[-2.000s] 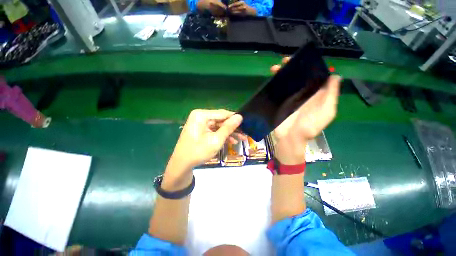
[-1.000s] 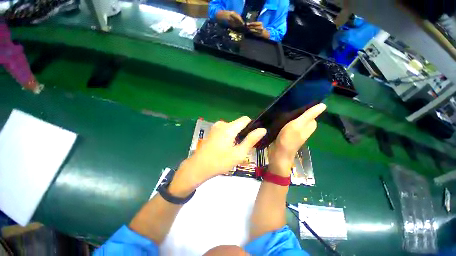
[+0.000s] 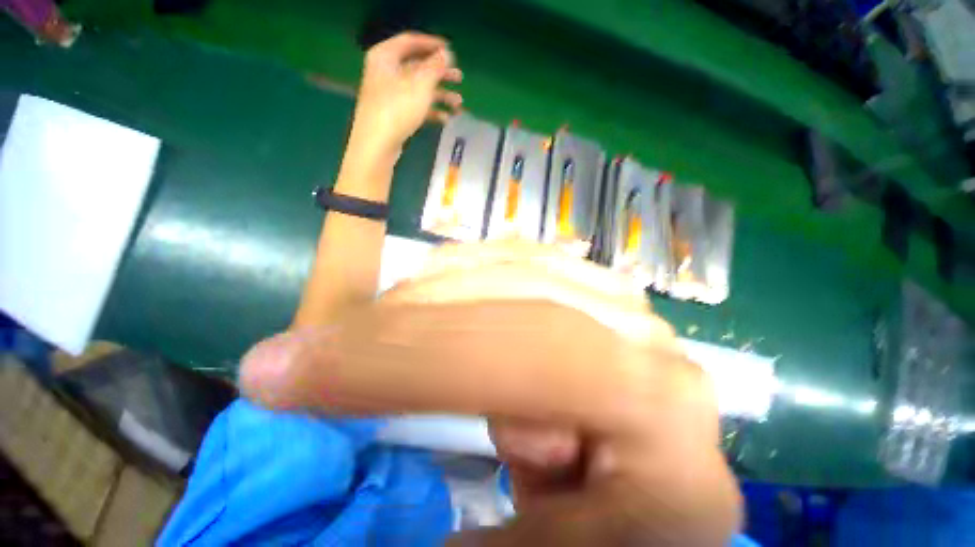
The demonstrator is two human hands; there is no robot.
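My left hand (image 3: 408,83) is over the green belt at the top, left of the stacked screens, with fingers partly curled and nothing visible in it. A blurred dark shape (image 3: 393,24) lies just beyond its fingers; I cannot tell what it is. My right hand (image 3: 513,363) is large and blurred close to the camera, one finger stretched left and others curled; whether it holds anything is hidden. The stacked screens (image 3: 572,192), silver-grey with orange strips, stand in a row beyond the right hand. The white work mat (image 3: 401,264) is mostly hidden under the right hand.
Another white sheet (image 3: 73,219) lies at the left. A clear ribbed plastic tray (image 3: 922,390) is at the far right. A whitish sheet (image 3: 743,374) lies partly behind my right hand. Cardboard (image 3: 134,502) is at the lower left. A pink sleeve (image 3: 32,13) shows at the top left.
The black slab has left both hands. My left hand has moved up and left to the belt; my right hand has come back close to the camera. The view has tilted down, uncovering the screens.
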